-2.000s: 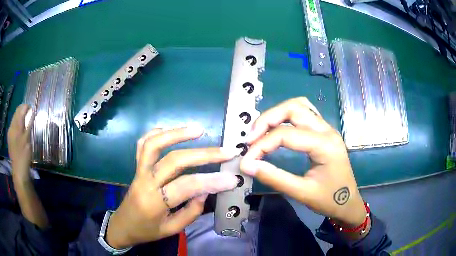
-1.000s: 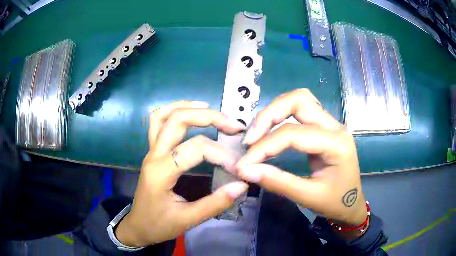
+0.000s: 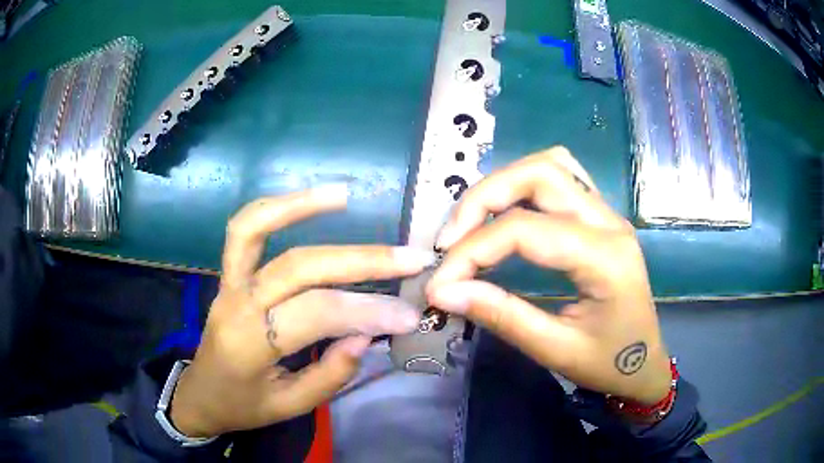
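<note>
A long grey metal housing bar [image 3: 440,104] with a row of dark round holes lies upright in front of me, its lower end past the bench edge. My left hand [image 3: 298,312] rests its index and middle fingertips on the bar's left side near the lower holes; its thumb is off the bar. My right hand [image 3: 551,280] has thumb and index finger pinched together over the bar, above the lowest hole. Any small part between them is hidden. Its other fingers touch the bar's right edge.
A second housing bar [image 3: 210,81] lies slanted at left. Ribbed clear trays lie at far left [image 3: 79,140] and at right [image 3: 687,127]. A labelled metal bar [image 3: 594,45] lies at upper right by blue tape [image 3: 558,45]. Tiny loose parts [image 3: 596,118] lie below it.
The view has shifted, so the bench things sit higher. My left thumb has drawn back from the bar and my left fingers have straightened. My right hand stays pinched at the bar.
</note>
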